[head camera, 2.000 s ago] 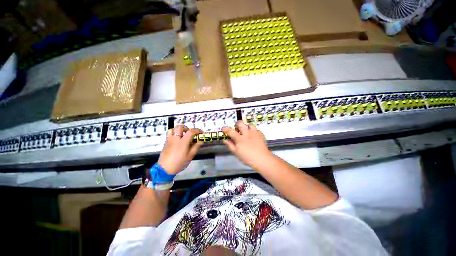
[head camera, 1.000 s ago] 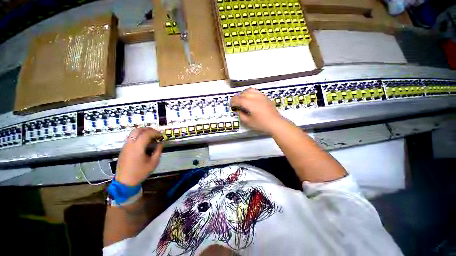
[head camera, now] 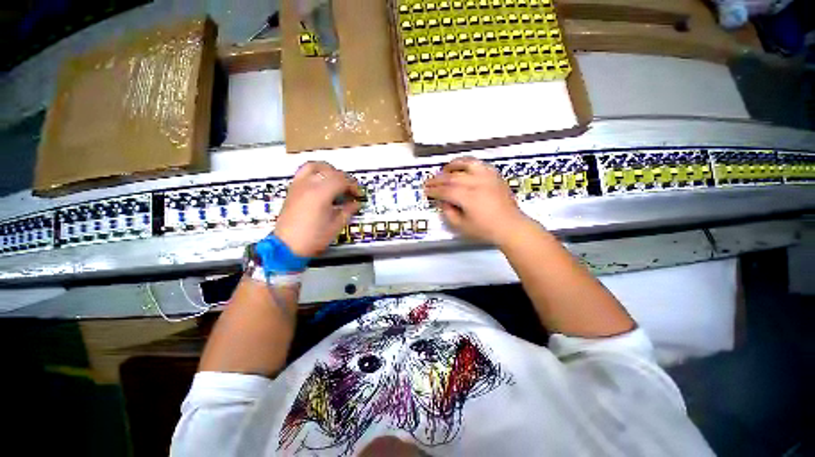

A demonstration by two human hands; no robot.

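A circuit board panel point(head camera: 393, 192) lies on the silver conveyor rail point(head camera: 500, 234) in front of me. A short row of yellow-and-black transformers point(head camera: 384, 230) stands on the rail edge below it. My left hand point(head camera: 315, 207), with a blue wrist strap point(head camera: 279, 256), is over the panel's left part, thumb and fingers closed around something small and dark, probably a transformer. My right hand point(head camera: 472, 198) is over the panel's right end with its fingertips together; whether it holds a part is hidden.
A component tray point(head camera: 496, 116) with rows of yellow blocks stands behind the rail. Left of it are a cardboard pad point(head camera: 308, 116) with a glue dispenser point(head camera: 336, 80) above it, and a closed carton point(head camera: 116, 107). Panels at right point(head camera: 657, 174) carry yellow blocks; a white cable hangs below the rail.
My left hand has moved right and up from the left end of the transformer row to the panel. My right hand stays near the panel's right end. The visible row is shorter.
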